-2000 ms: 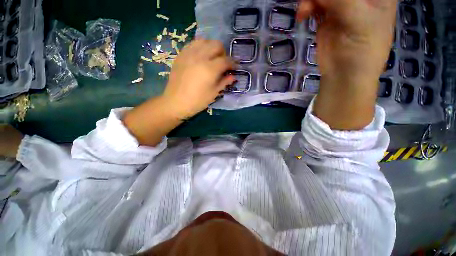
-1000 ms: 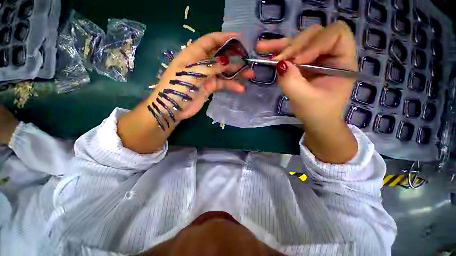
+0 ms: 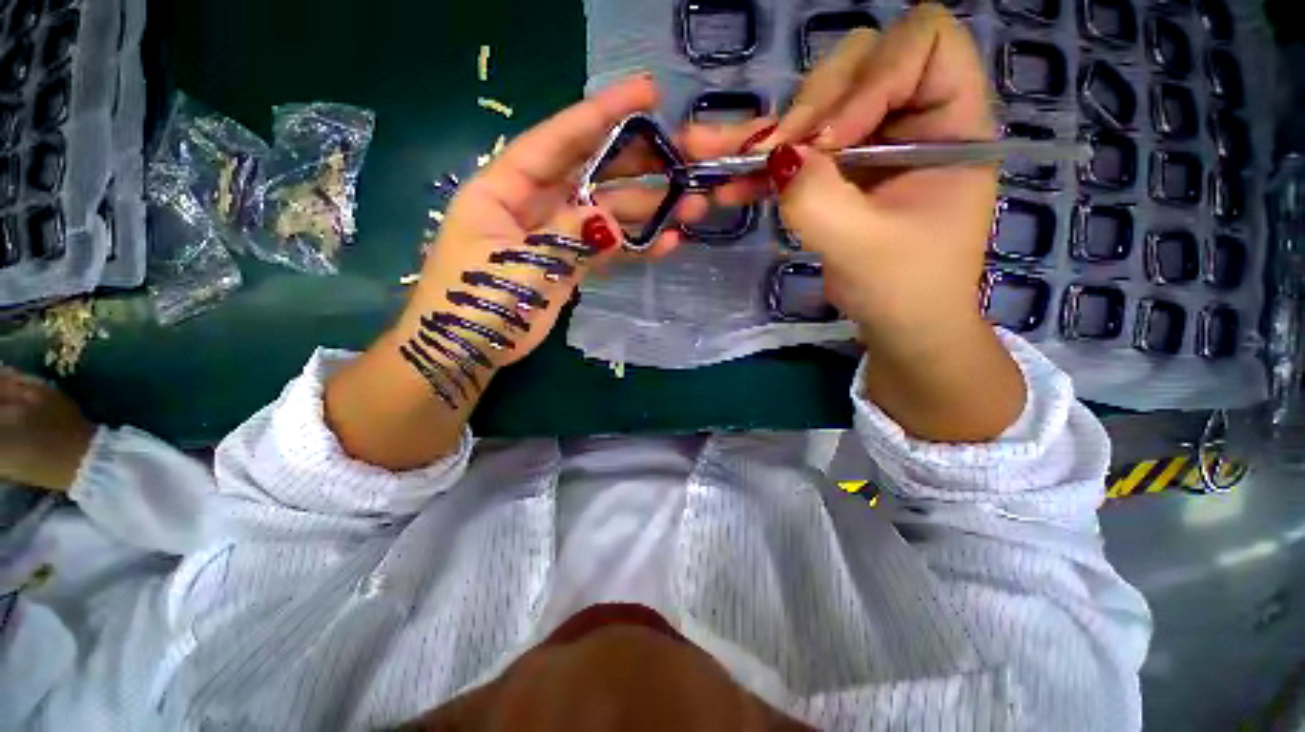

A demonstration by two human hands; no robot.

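Note:
My left hand (image 3: 501, 258) holds a glossy black watch case frame (image 3: 663, 229) by its edge, turned like a diamond, with its open centre showing. Several narrow dark strips (image 3: 494, 303) lie in a row across the back of my left hand and wrist. My right hand (image 3: 902, 215) holds slim silver tweezers (image 3: 930, 152) almost level. Their tip is at the right corner of the frame. Whether the tip grips a strip is too small to tell.
A translucent blister tray (image 3: 630, 336) with black frames lies under and beyond my right hand. Another tray (image 3: 126, 215) is at the far left. Crinkled clear bags (image 3: 308, 186) and beige scraps (image 3: 494, 106) lie on the green bench. Another person's arm (image 3: 43, 429) is at left.
My left hand has come up from the tray with a frame, its strips now showing. My right hand has come back from the tray with tweezers. Since a second ago, the frame has turned into a diamond.

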